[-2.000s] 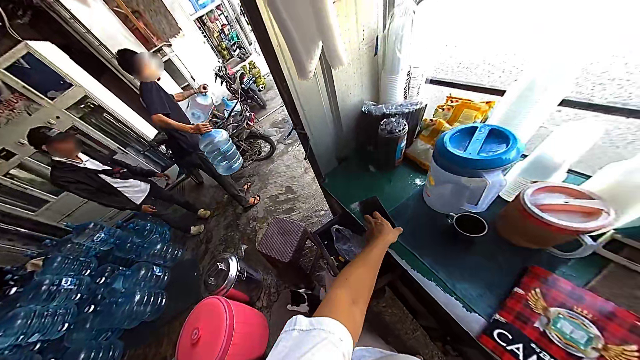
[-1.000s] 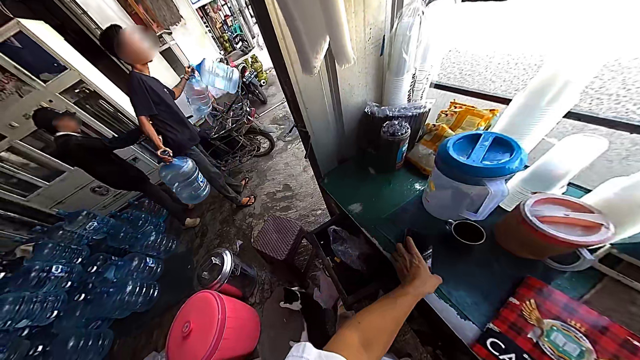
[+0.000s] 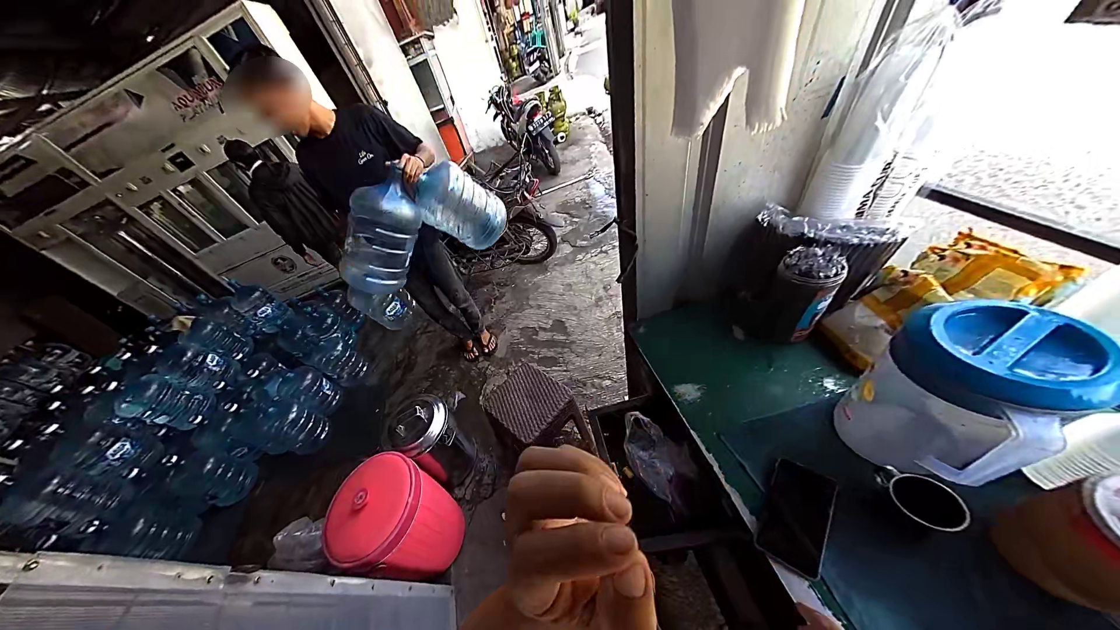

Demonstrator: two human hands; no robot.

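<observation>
My left hand (image 3: 573, 534) is raised at the bottom centre, fingers curled inward, with nothing visible in it. It is nearest to an open black drawer or box (image 3: 604, 429) holding a clear plastic bag (image 3: 652, 459). A sliver of skin (image 3: 815, 618) at the bottom edge, right of centre, may be my right hand; its fingers are hidden. A dark smartphone (image 3: 796, 518) lies by the edge of the green tabletop (image 3: 726, 367). Beside it are a dark mug (image 3: 927, 503) and a clear jug with a blue lid (image 3: 932, 416).
A person (image 3: 350, 153) in a black T-shirt carries large water bottles (image 3: 381, 236); another person (image 3: 289, 206) is behind. Many blue water bottles (image 3: 166, 402) cover the lower left floor. A pink lidded bucket (image 3: 394, 516) and a brown woven stool (image 3: 529, 402) stand nearby. Motorcycles (image 3: 529, 127) are farther back.
My left hand has moved left, off the smartphone, which now lies on the tabletop. The person in the T-shirt has raised the bottles, and the other person is now farther behind. The view has shifted.
</observation>
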